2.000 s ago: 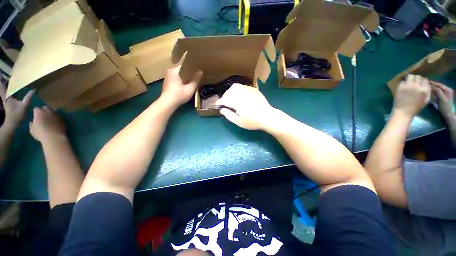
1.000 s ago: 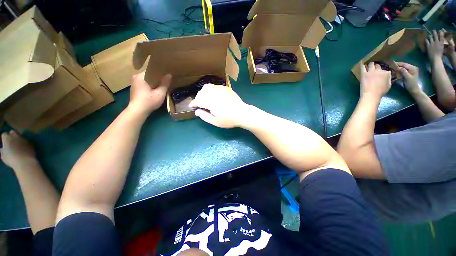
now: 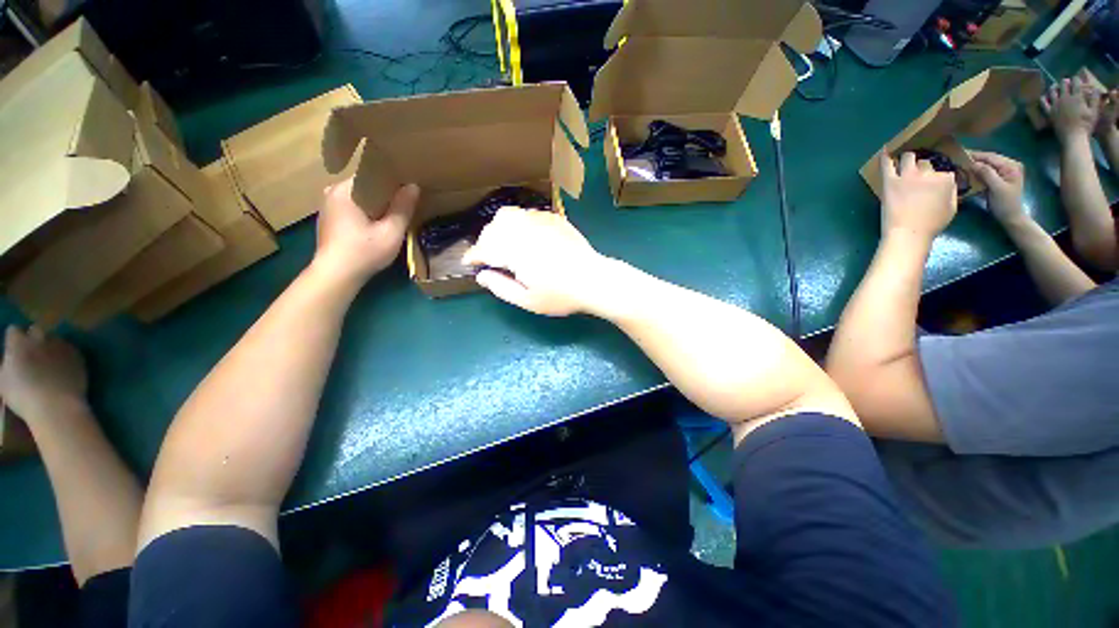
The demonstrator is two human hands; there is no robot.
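Note:
An open brown mailer box stands on the green mat in front of me, its lid raised at the back. Black coiled cable lies in its tray, with a greyish shiny patch, perhaps a plastic bag, at the front left. My left hand holds the box's left side, thumb at the side flap. My right hand is over the right front of the tray, fingers bent down inside. My right fingertips are partly hidden, so I cannot tell whether they grip anything.
A second open mailer box with black cable stands behind right. Stacked brown boxes are at left. Another person's hands hold a box at right; another person's hand is at left. A black device with yellow edges is at the back.
The view has shifted, so the boxes sit further left than two seconds ago. My hands have stayed at the same box. The neighbour's hands at right now have black cable at their box.

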